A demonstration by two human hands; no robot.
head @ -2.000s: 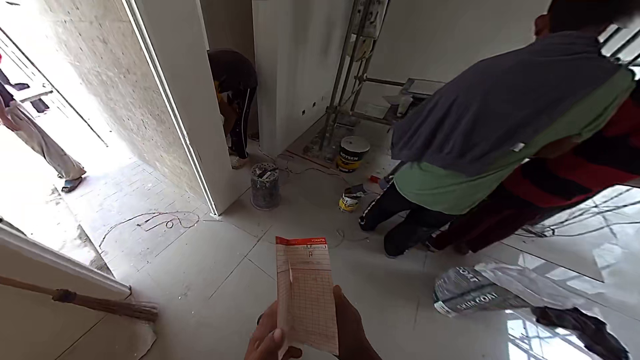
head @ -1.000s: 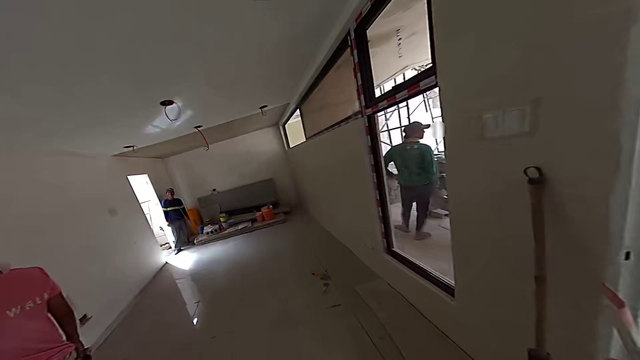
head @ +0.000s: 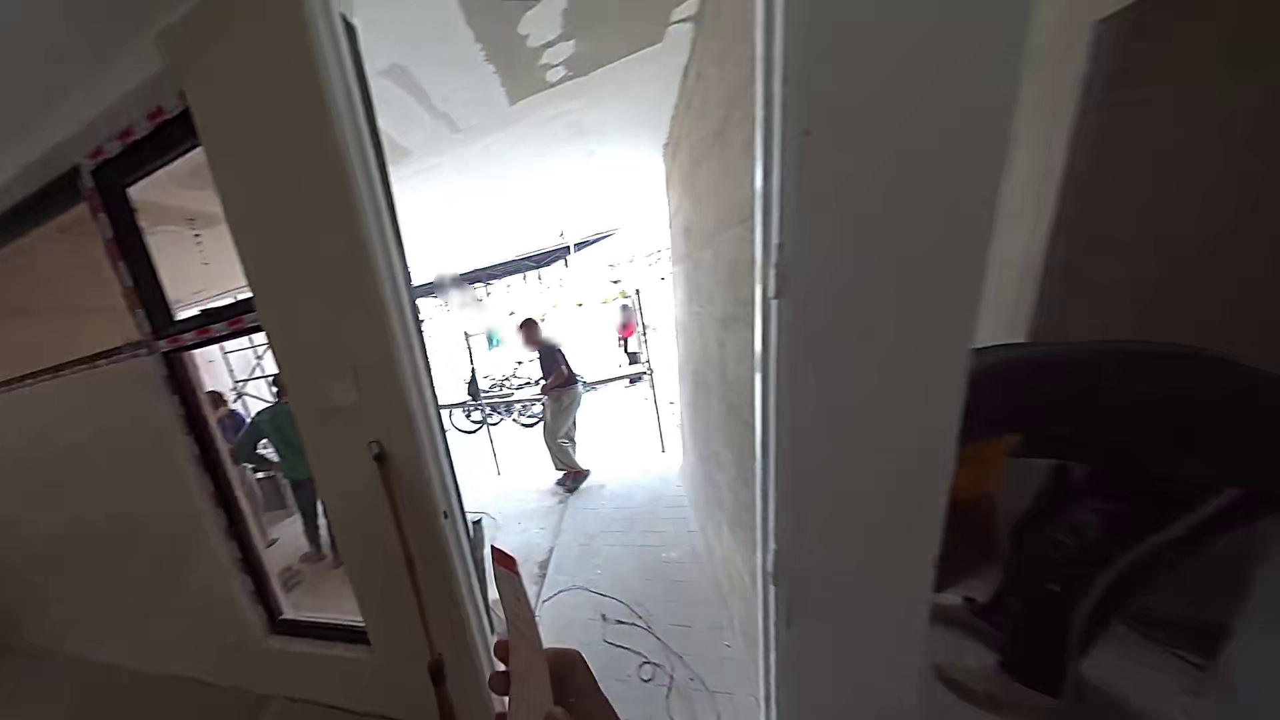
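A narrow pad of printed paper (head: 522,635) with a red top edge stands tilted at the bottom centre. What looks like my right hand (head: 580,686) is closed around its lower part, fingertips showing at the left edge and the rest of the hand at the right. Writing on the pad is too blurred to read. My left hand is out of view. Left of the pad, a long wooden-handled tool (head: 405,545) leans against the wall beside the doorway; its lower end is cut off.
Beyond the doorway, a person (head: 560,405) walks near a metal trestle (head: 655,400). A loose cable (head: 640,625) lies on the floor there. At right, a person (head: 1100,420) bends down behind the white wall edge (head: 800,350). Through the window at left, a person in green (head: 285,440) stands.
The view has swung widely, from the floor across the room to the doorway. Two seconds ago both hands held the pad low in view; now only one hand shows on it.
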